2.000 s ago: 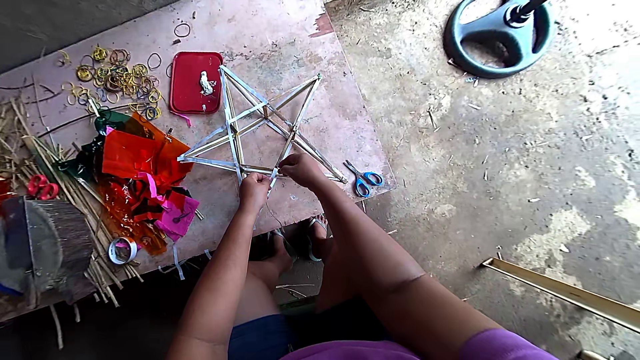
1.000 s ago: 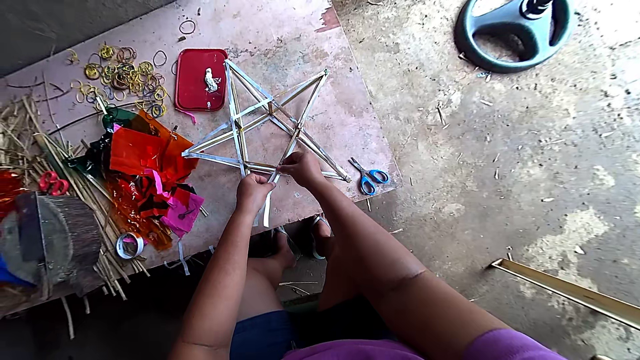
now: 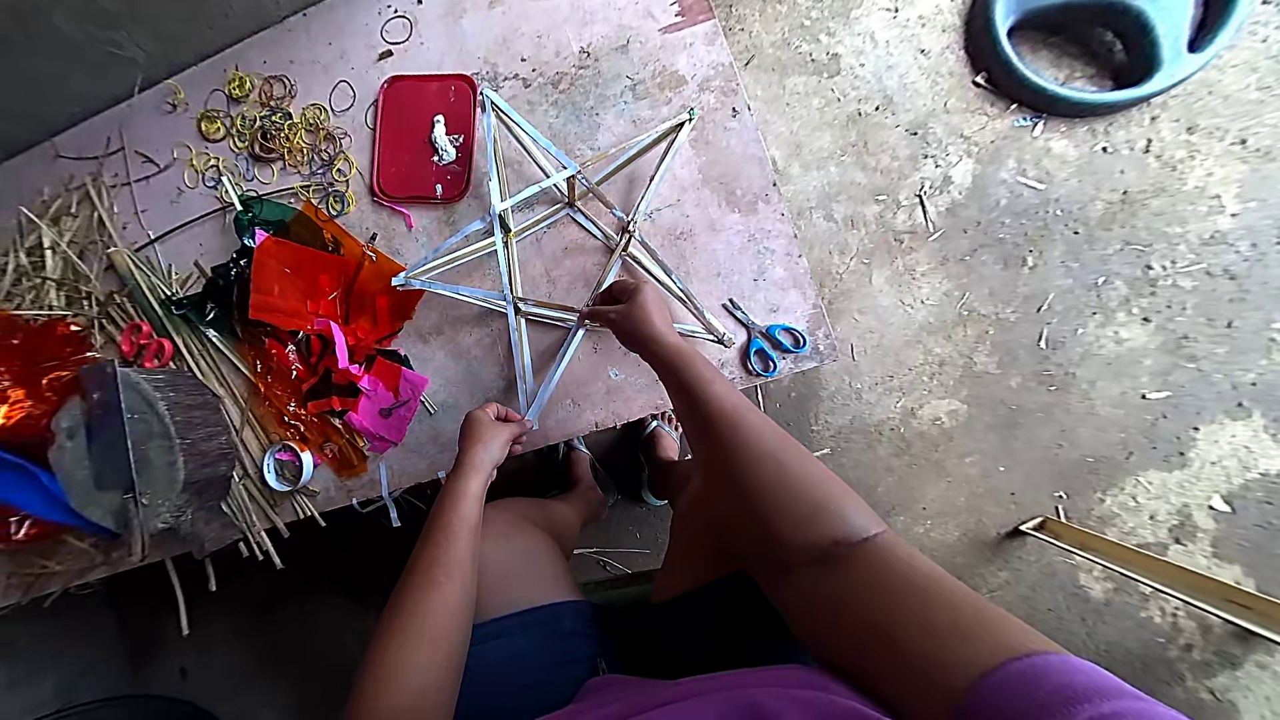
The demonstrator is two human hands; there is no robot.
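A star-shaped frame of thin bamboo sticks point(image 3: 508, 240), with whitish strips along several of its sticks, lies on the worn pinkish board table. My left hand point(image 3: 492, 437) pinches the star's near point at the table edge. My right hand point(image 3: 632, 315) holds a stick of that same point farther up, by the inner joint; its fingertips partly hide the stick. Blue-handled scissors point(image 3: 765, 338) rest to the right of my right hand. Orange cellophane point(image 3: 320, 285) and pink paper point(image 3: 388, 405) lie left of the star.
A red tray point(image 3: 424, 120) holds a crumpled white piece. Rubber bands point(image 3: 285, 135) are scattered beside it. Bamboo sticks point(image 3: 200, 345), red-handled scissors point(image 3: 146, 344) and a tape roll point(image 3: 288, 466) lie at left. A dark round-holed base point(image 3: 1090, 60) and a wooden strip point(image 3: 1150, 575) are on the floor.
My left hand has moved down and away from my right hand to the star's near point. The loose white strip that hung between my hands now lies along the stick there.
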